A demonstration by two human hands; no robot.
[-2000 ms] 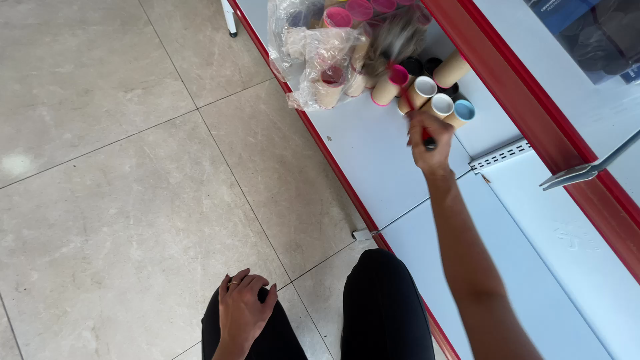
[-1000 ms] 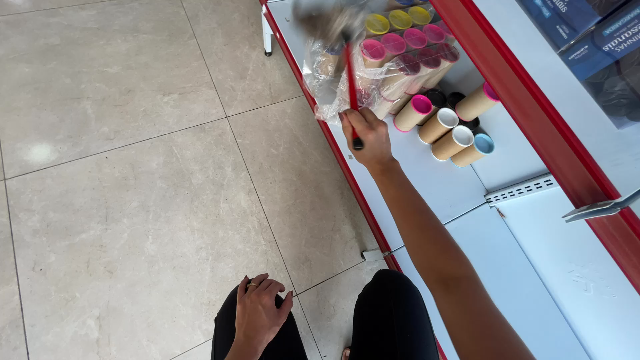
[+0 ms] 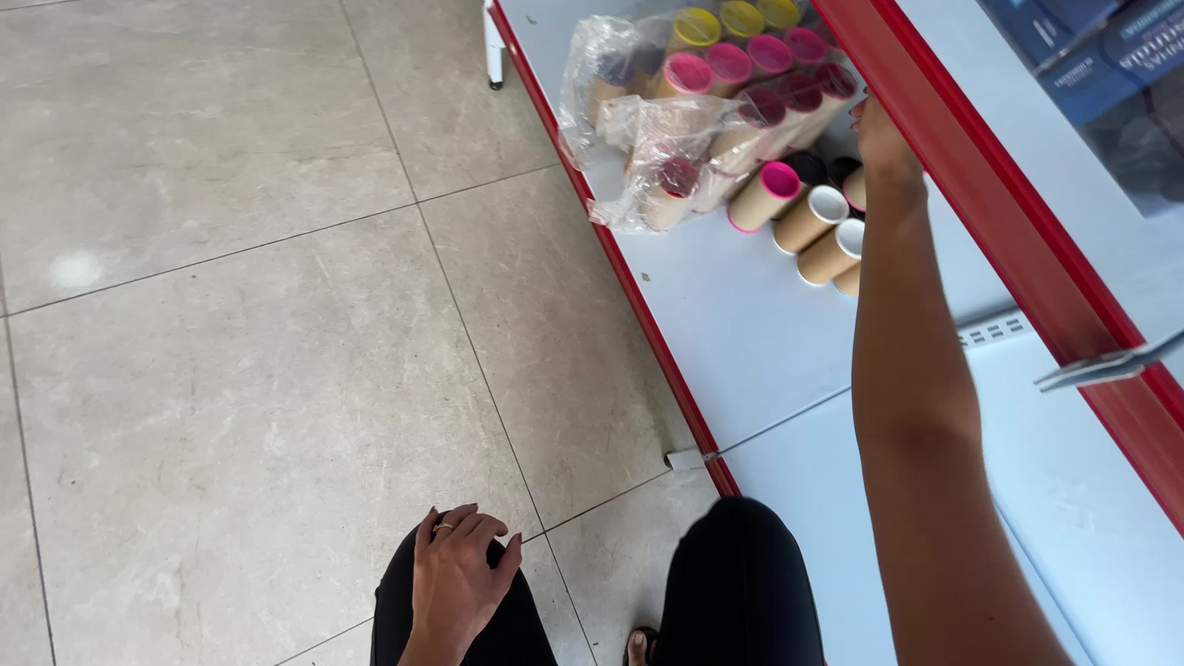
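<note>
My right hand (image 3: 879, 134) reaches over the lower shelf, behind the red edge of the upper shelf; most of its fingers and whatever it holds are hidden. Just left of it stand cardboard tubes with pink lids (image 3: 769, 55) and yellow lids (image 3: 696, 28), partly in a clear plastic bag (image 3: 666, 125). Below the hand are a loose tube with a pink lid (image 3: 766, 196) and tubes with white lids (image 3: 811, 219), some covered by my forearm. My left hand (image 3: 462, 564), with a ring on one finger, rests on my left knee and holds nothing.
The white lower shelf (image 3: 749, 342) has a red front edge (image 3: 647, 324). Above it on the right runs the red edge of an upper shelf (image 3: 999, 185), with a metal bracket (image 3: 1091, 372) and blue printed packages (image 3: 1101, 83). Tiled floor (image 3: 259, 398) lies to the left.
My right hand has moved from over the bagged tubes to the right, behind the upper shelf's edge. The red-handled brush seen in it earlier is out of sight. My left hand stays on my knee.
</note>
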